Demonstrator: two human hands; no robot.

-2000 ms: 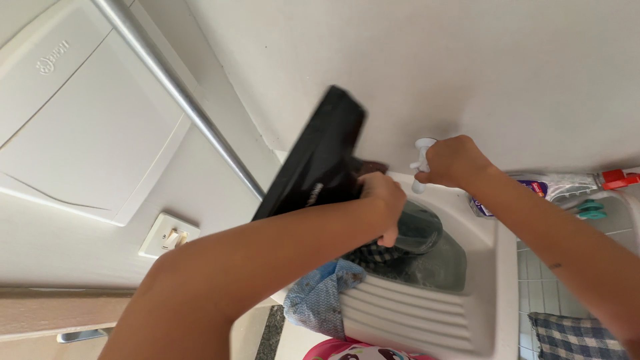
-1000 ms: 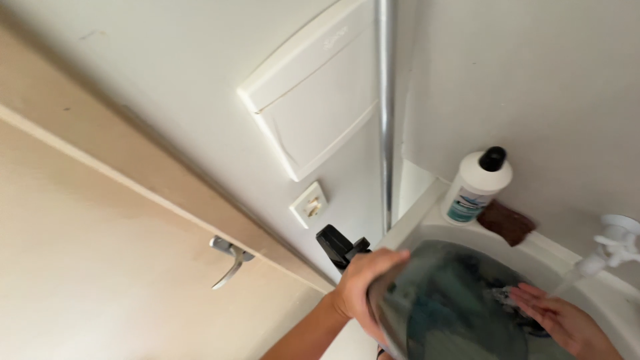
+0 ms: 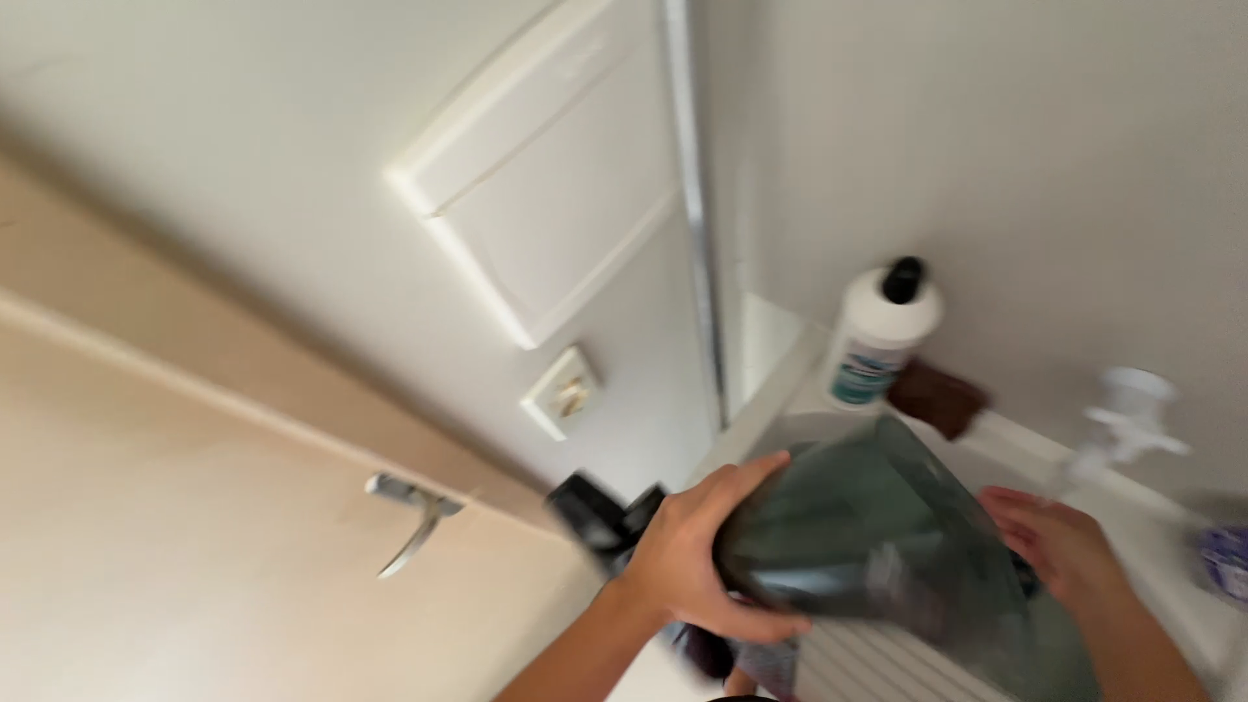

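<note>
My left hand point(image 3: 697, 556) grips the rounded end of a smoky translucent plastic container point(image 3: 868, 546), which is tilted over the white laundry sink point(image 3: 1053, 444). Beyond the container's far side is my right hand point(image 3: 1048, 546), fingers extended near its rim; whether they touch it I cannot tell. A white tap point(image 3: 1131, 419) on the wall stands above the right hand. Behind the container, a white bottle with a black cap point(image 3: 882, 331) stands on the sink's ledge, beside a brown item point(image 3: 938, 397). A black plastic part point(image 3: 600, 517) shows just left of my left hand.
On the left is a door with a metal lever handle point(image 3: 414, 522). A wall switch or socket point(image 3: 563, 392) sits below a white panel point(image 3: 546, 175), near a vertical metal pipe point(image 3: 694, 195). A purple package point(image 3: 1227, 561) lies at the right edge. Ridges of the sink's washboard point(image 3: 868, 663) show below.
Two seconds ago my right hand was at the tap and my left held a black appliance part. Since one second ago, the container has been tipped within my left hand's grip. The view has swung left.
</note>
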